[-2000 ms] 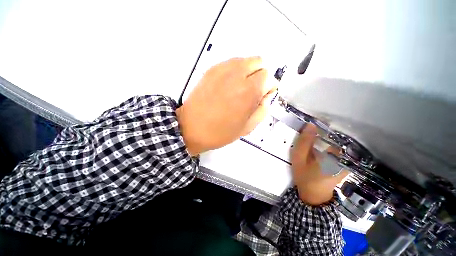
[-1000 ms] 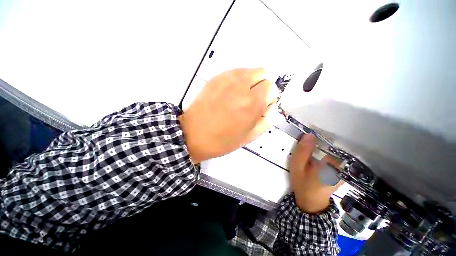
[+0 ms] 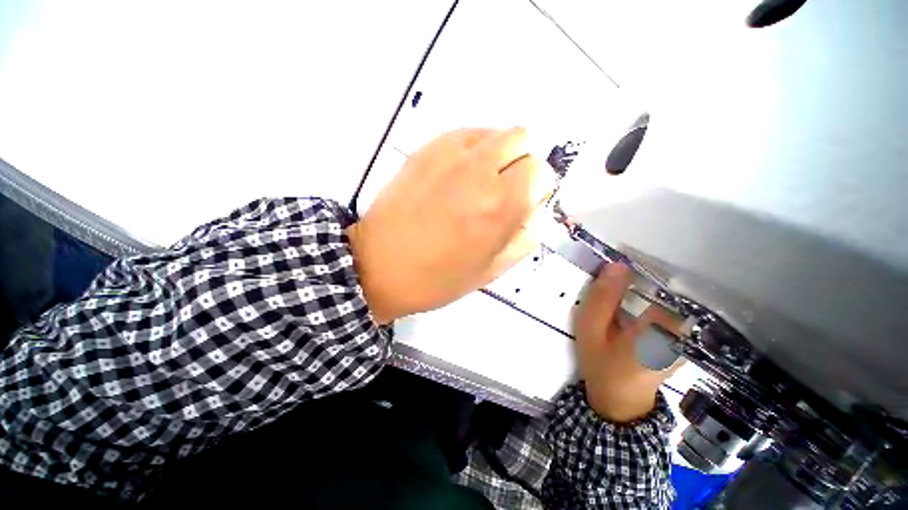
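The sewing machine head (image 3: 787, 129) is a large white body at the upper right. A cluster of metal parts (image 3: 712, 344) runs along its lower side. My left hand (image 3: 453, 224) is over the bed, its fingertips together at the left end of the metal cluster; whether they pinch anything is hidden. My right hand (image 3: 622, 349) is below the metal parts, thumb up, fingers partly hidden behind them. The needle plate (image 3: 543, 284) shows between my hands, pale with small dark holes.
The white machine table (image 3: 179, 110) spreads to the left, with a ruler edge (image 3: 468, 377) in front. Plaid fabric (image 3: 513, 463) hangs below it. Grey cylinders (image 3: 709, 433) and a blue item (image 3: 702, 485) are at the lower right.
Compared with two seconds ago, the view has shifted slightly and more of the machine head's dark openings shows. Both hands keep nearly the same places at the metal parts.
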